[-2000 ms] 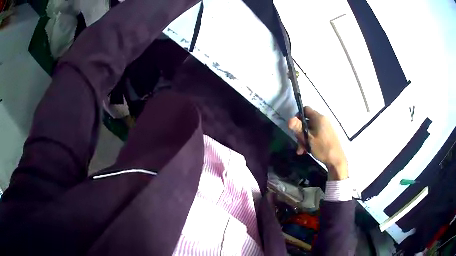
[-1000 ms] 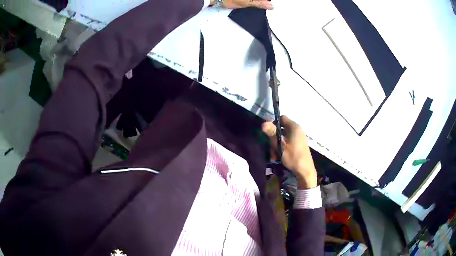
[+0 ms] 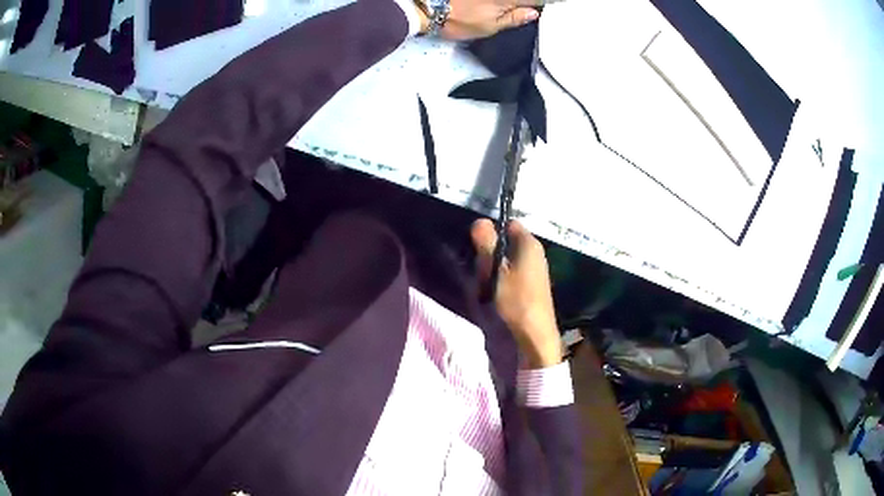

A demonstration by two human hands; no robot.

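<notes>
My right hand [image 3: 519,276] grips the handles of the long dark shears [image 3: 510,174] at the table's front edge. The blades point away from me, along dark cloth [image 3: 509,48] at the left side of a white paper pattern [image 3: 620,87]. A dark cloth flap [image 3: 489,90] lies across the blades. My left hand [image 3: 480,16], wearing a metal watch, is at the top edge, fingertips at the cloth beside the pattern. Whether it grips the cloth I cannot tell. A slotted line runs down the pattern's right part.
Dark scraps [image 3: 194,19] lie at the table's far left. A thin dark strip [image 3: 427,145] is near the front edge. Dark strips [image 3: 824,242], a green-handled tool [image 3: 850,272] and a cream strip [image 3: 858,325] are at right. Supplies in a box [image 3: 712,450] sit below right.
My left hand has come into view at the top edge and rests at the cloth. My right hand and the shears have moved left in view. The flap now lies across the blades.
</notes>
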